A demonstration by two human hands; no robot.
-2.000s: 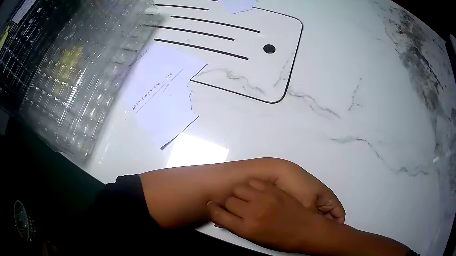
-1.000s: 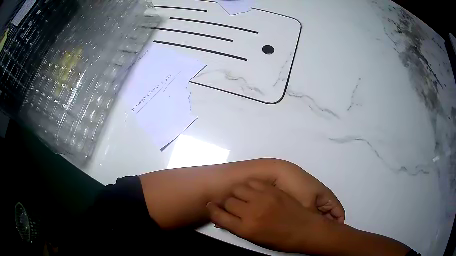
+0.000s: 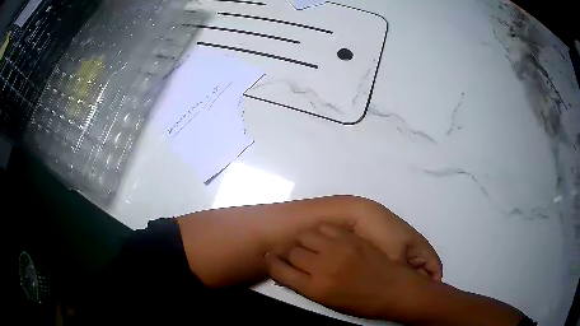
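Note:
My left forearm reaches in from the left in a dark sleeve, and my left hand (image 3: 397,239) rests near the table's front edge with its fingers curled in. Nothing shows in it, but my right wrist hides part of it. My right hand (image 3: 331,267) comes from the lower right and lies across my left forearm, fingers loosely bent and slightly apart, with no object visible. A pale lilac paper sheet (image 3: 207,121) with a row of small writing and a line lies on the table, left of centre, away from both hands.
Clear ridged plastic trays (image 3: 121,83) with a yellow patch stand at the left, beside the sheet. Another paper corner (image 3: 308,4) shows at the top edge. The white marbled table (image 3: 356,156) has printed bars, a dot, a rounded outline and a bright reflection.
The view has shifted slightly, so the sheet and printed lines sit a little higher in the picture. Both hands keep the same crossed pose.

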